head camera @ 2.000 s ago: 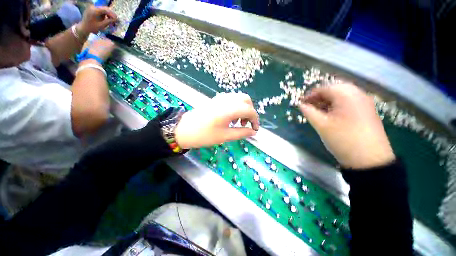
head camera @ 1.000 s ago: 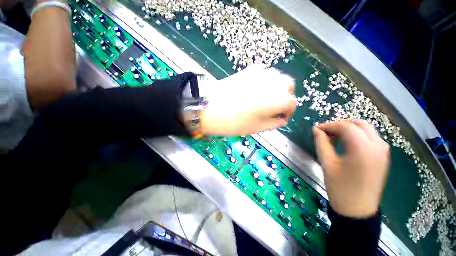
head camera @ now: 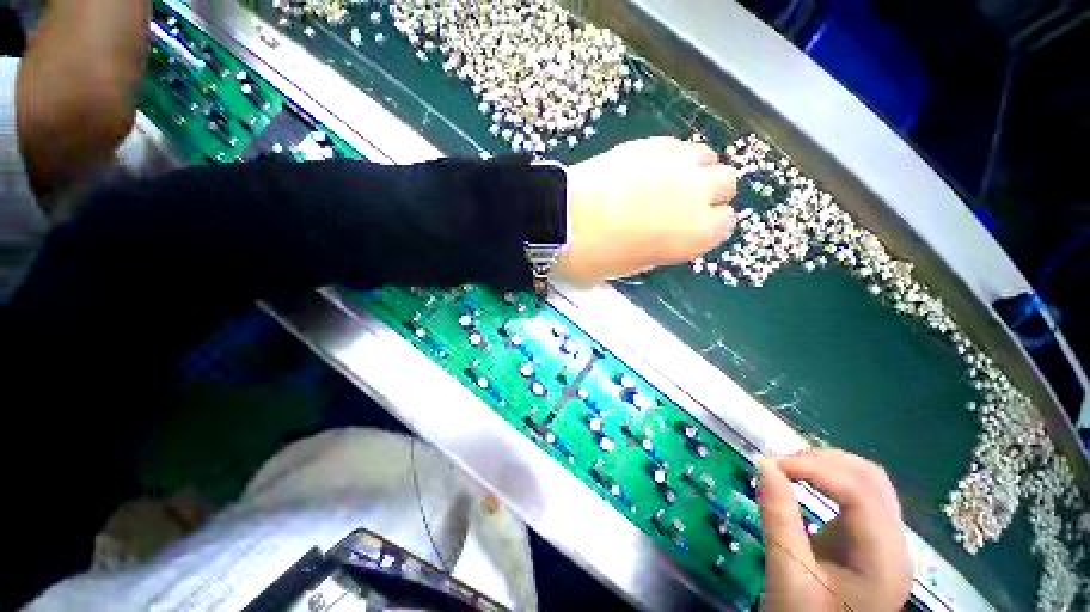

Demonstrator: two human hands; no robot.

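Observation:
Green circuit boards [head camera: 562,395] lie end to end, dotted with small dark parts with pale round tops and tiny blue spots. Small white components [head camera: 795,221] lie heaped on the dark green parts tray [head camera: 861,347]. My left hand [head camera: 645,206] reaches over the inner rail onto the tray, its curled fingertips at the near edge of the heap; what they hold is hidden. My right hand [head camera: 837,526] is at the lower right, thumb and index fingertip together above the inner rail beside the board. I cannot tell whether a part is between them.
Metal rail edges [head camera: 466,466] run along both sides of the boards. The tray has a raised pale rim [head camera: 825,114]. Another white heap [head camera: 526,66] lies at upper left and more at lower right. Another person's arm [head camera: 84,90] is at the far left. A dark-edged device lies at my lap.
My left hand has moved from over the rail out to the white heap. My right hand has moved from the tray down to the inner rail by the boards. The view has shifted slightly.

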